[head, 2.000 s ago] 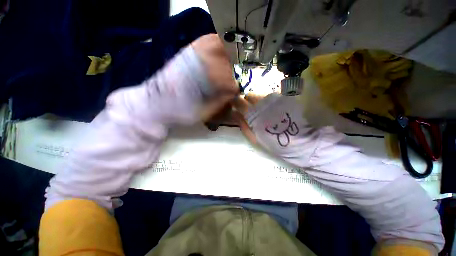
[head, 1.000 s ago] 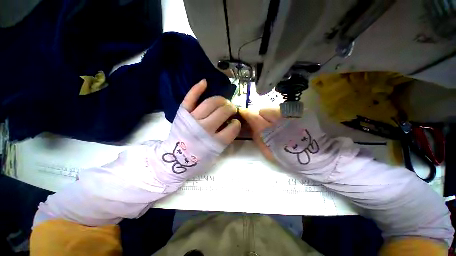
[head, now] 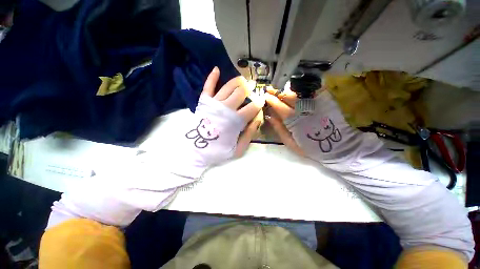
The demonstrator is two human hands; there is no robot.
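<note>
The navy garment (head: 137, 100) lies in a large heap left of the needle, its edge running to the presser foot (head: 260, 84) in bright light. My left hand (head: 234, 105) rests on the garment's edge, fingertips close to the foot and one finger raised. My right hand (head: 281, 110) is just right of the foot, its fingertips bent in close to the left ones. A small pale yellowish piece shows between the fingertips. Glare and the fingers hide what each hand grips.
The white machine head (head: 337, 31) with its ribbed knob (head: 305, 106) hangs over the right hand. Yellow cloth (head: 379, 100) lies to the right, with black and red scissors (head: 439, 147) beside it. A yellow scrap (head: 111, 84) lies on the navy heap.
My left hand first reached up beside the machine head, then came down to the garment's edge. Now both hands' fingertips are closer together at the foot.
</note>
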